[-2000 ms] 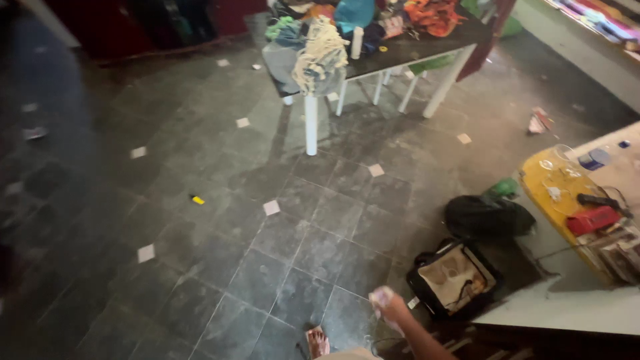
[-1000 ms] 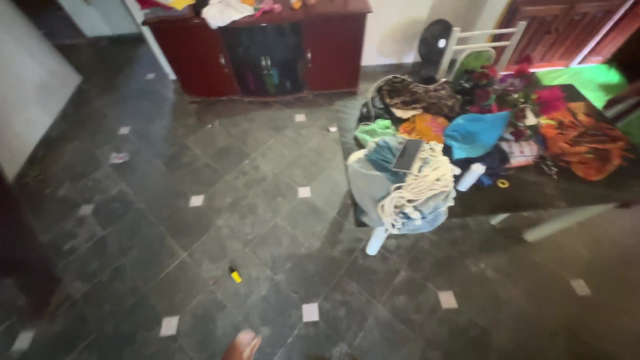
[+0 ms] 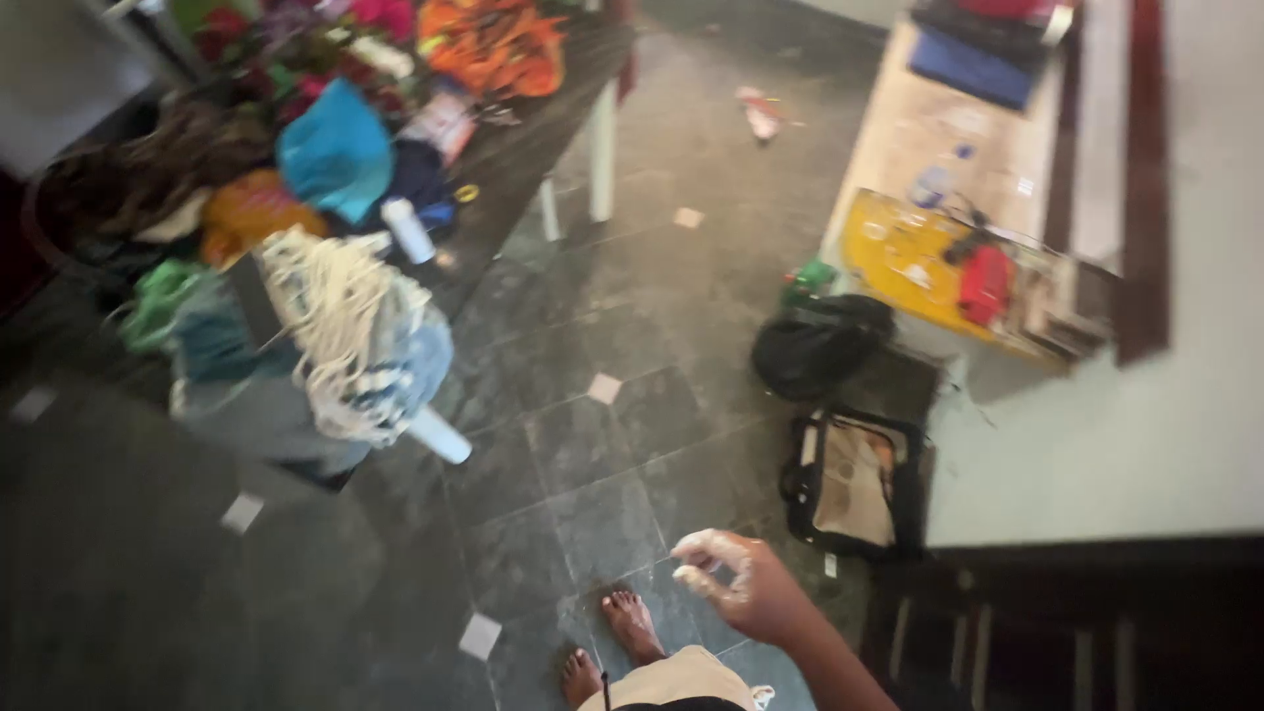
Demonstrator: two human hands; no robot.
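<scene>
My right hand (image 3: pixel 736 583) is at the lower middle, over the tiled floor, its fingers curled and apart with whitish residue on them. It holds nothing that I can see. Past it on the right, an open black bag (image 3: pixel 857 482) with a beige inside lies on the floor. To the left, a bundle of cream cord (image 3: pixel 336 316) rests on blue cloth at the corner of a dark table (image 3: pixel 513 148). My left hand is out of the view.
A teal cloth cap (image 3: pixel 338 148), a white bottle (image 3: pixel 408 230) and orange cloth (image 3: pixel 494 44) lie on the table. On the right, a counter (image 3: pixel 869 148) holds a yellow board (image 3: pixel 894 259) and a red object (image 3: pixel 985 284). A black bag (image 3: pixel 820 341) sits below it.
The view has swung right since one second ago, bringing back the counter and the bags. My right hand, out of sight then, is in view again.
</scene>
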